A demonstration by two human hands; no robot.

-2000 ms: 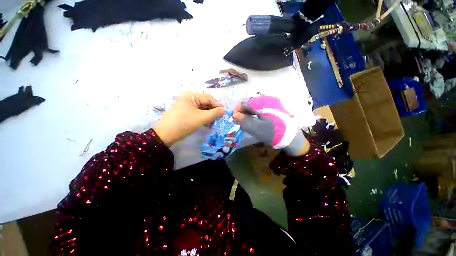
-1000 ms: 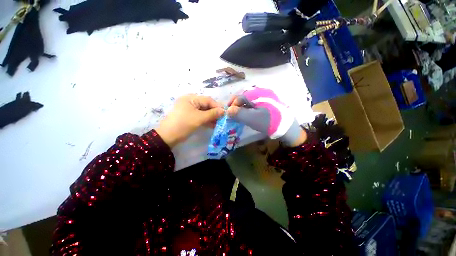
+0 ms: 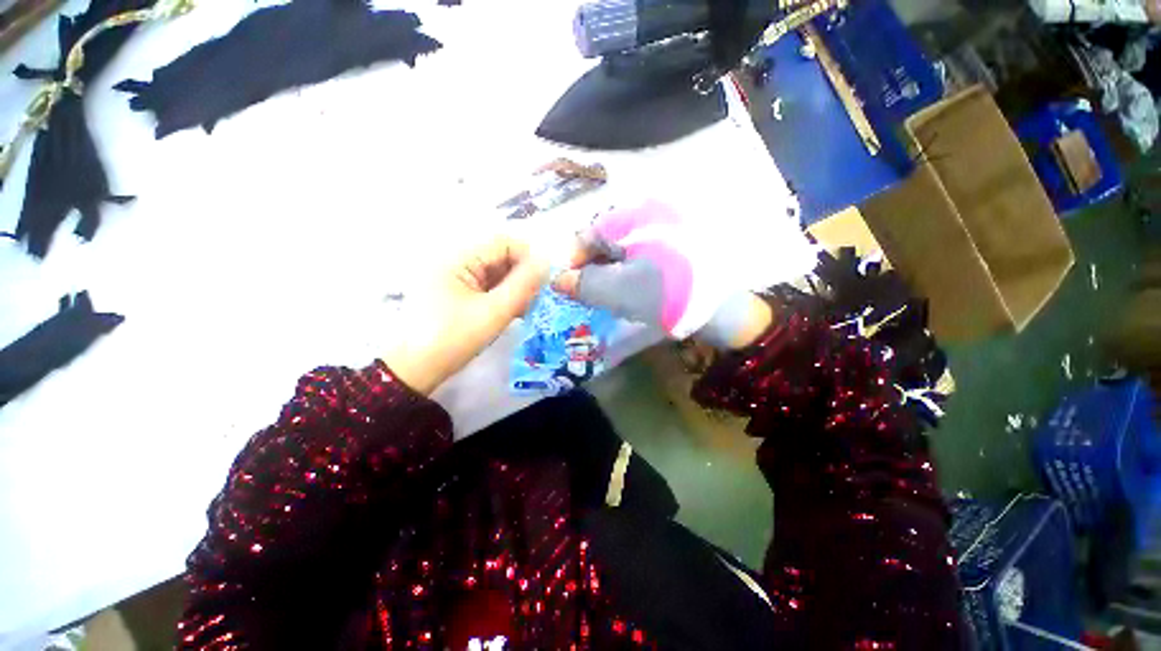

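Note:
A small light blue packet [image 3: 560,341] with a printed cartoon figure hangs upright at the table's near edge. My right hand [image 3: 624,280], in a pink, white and grey fingerless glove, pinches its top edge. My bare left hand [image 3: 474,295] is just left of the packet's top, with its fingers curled together. Whether the left fingertips still touch the packet is unclear; they look slightly apart from it, and the area is overexposed.
A steam iron [image 3: 634,104] lies beyond my hands, with a small brown and clear wrapper [image 3: 555,187] nearer. Black cut pieces [image 3: 274,61], a tied black bundle [image 3: 61,159] and another black piece [image 3: 54,343] lie left. Right are blue crates [image 3: 834,108] and an open cardboard box [image 3: 987,216].
The packet now shows its printed face more flatly. My left fingers have shifted left, away from the right fingertips. The view has shifted, so the iron and the blue crates sit higher.

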